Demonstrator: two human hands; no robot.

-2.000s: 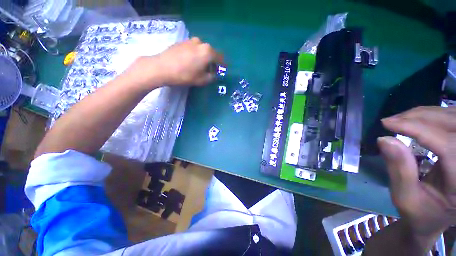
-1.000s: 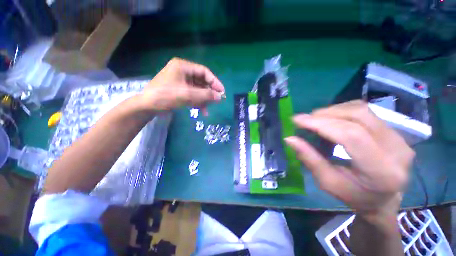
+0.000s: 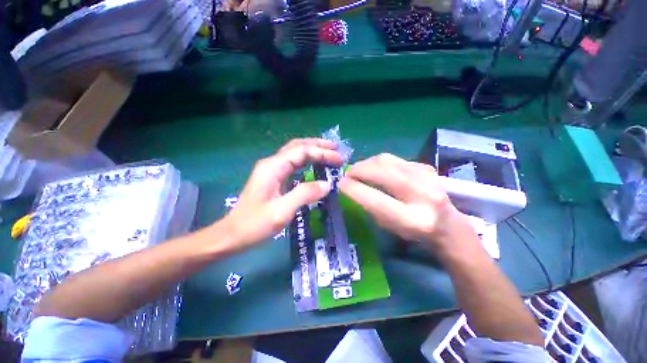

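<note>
The long dark housing lies lengthwise on the bright green fixture, which has a black strip of white lettering on its left. My left hand and my right hand meet at the housing's far end. Their fingertips are at a small silver metal bracket there. My left thumb and fingers are on its left side, my right fingers on its right side. Which hand grips it is hard to tell. White locating blocks show at the near end. A loose silver bracket lies left of the fixture.
Stacked clear blister trays stand at left, an open cardboard box behind them. A white and dark screw feeder and a teal-green box are at right. A white compartment tray is lower right.
The view has shifted. My left hand has moved from above the loose brackets to the housing's far end. My right hand has moved in from the right to meet it there.
</note>
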